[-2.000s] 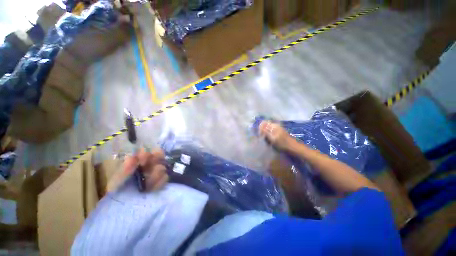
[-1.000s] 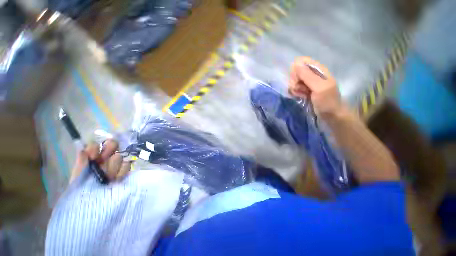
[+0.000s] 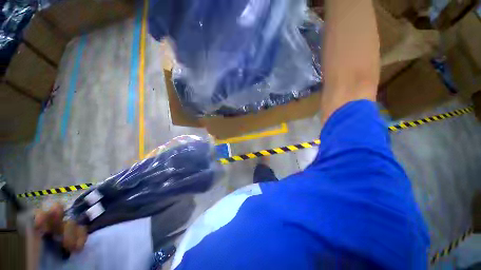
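Observation:
My left hand (image 3: 59,231) is at the lower left edge, blurred, closed around the top of a dark bagged garment (image 3: 163,176) with two small white tags (image 3: 95,204). A dark pen is partly visible at this hand. A pale surface (image 3: 118,245) lies below it; I cannot tell whether it is paper or sleeve. My right arm reaches up past the top edge, so my right hand is out of the picture. Another navy bagged garment (image 3: 227,47), blurred, hangs over an open carton (image 3: 253,124) that contains dark bagged goods.
Brown cartons (image 3: 31,68) stand at the upper left and more cartons (image 3: 416,87) at the upper right. Yellow-black tape (image 3: 269,153) crosses the grey floor before the carton. A dark shoe (image 3: 263,173) shows just below the tape.
The view has moved to the open carton. My right arm has stretched forward with the navy bagged garment, and its hand has left the picture. My left hand has moved lower and further left.

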